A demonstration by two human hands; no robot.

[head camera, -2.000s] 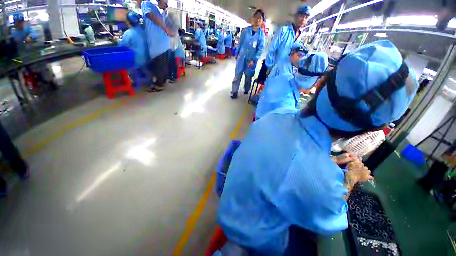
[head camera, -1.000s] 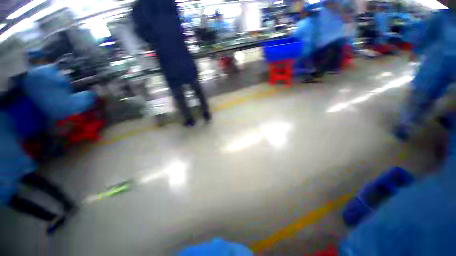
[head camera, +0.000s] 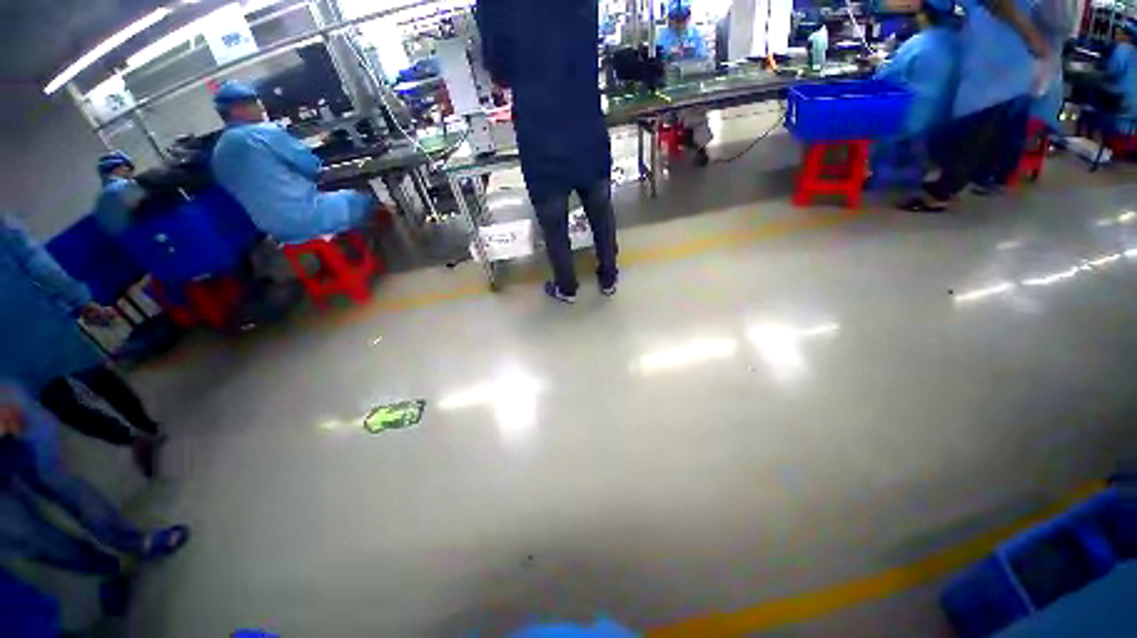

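Neither of my hands shows in the picture. A bit of light blue cloth [head camera: 576, 628] is cut off by the bottom edge; I cannot tell what part of clothing it is. The nearest object in front of me is a blue bin [head camera: 1047, 567] on the floor at the lower right, with a dark inside and cut off by light blue cloth at the corner.
A grey aisle floor [head camera: 698, 474] has yellow lines and a green floor sign [head camera: 394, 415]. A person in dark clothes [head camera: 555, 137] stands across the aisle. A blue crate [head camera: 848, 110] rests on a red stool [head camera: 832, 172]. People in blue smocks sit and stand at both sides.
The view has swung left, from the bench with the black parts tray and a worker in blue to the aisle. The bench and tray are out of view. The picture is sharper than one second ago.
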